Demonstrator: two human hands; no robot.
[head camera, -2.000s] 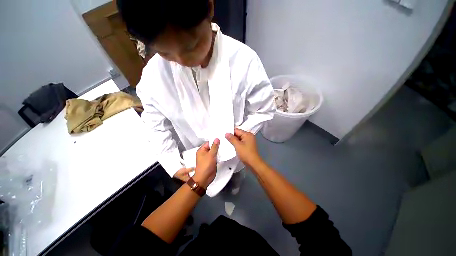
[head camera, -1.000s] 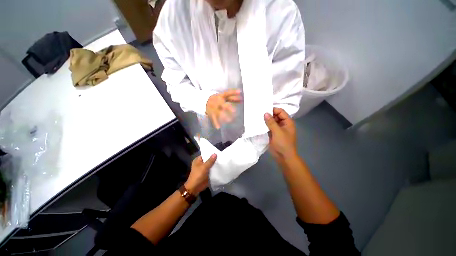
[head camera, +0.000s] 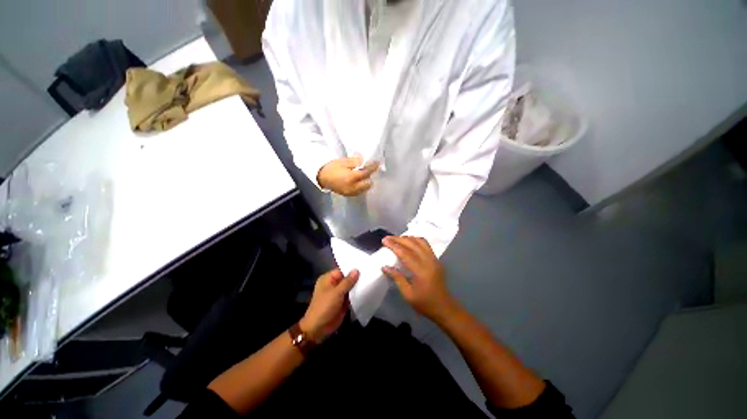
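Note:
A person stands in front of me in a loose white shirt (head camera: 467, 90), with one hand held against its front. The white cuff (head camera: 368, 282) at the end of the other sleeve reaches toward me, spread wide and pointed at its lower end. My left hand (head camera: 329, 301) pinches the cuff's left edge between thumb and fingers. My right hand (head camera: 419, 277) is at the cuff's right side near the sleeve, fingers and thumb touching the cloth. The person's hand in this sleeve is hidden.
A long white table (head camera: 196, 172) runs along the left, bearing a khaki garment (head camera: 184, 94) and clear plastic bags (head camera: 70, 237). A black chair stands under its near edge. A white bin (head camera: 524, 159) stands behind the person at the right.
My right hand has let go of the long white strip and moved down to the cuff. My left hand still holds the cuff. The person's free hand has closed at the shirt front.

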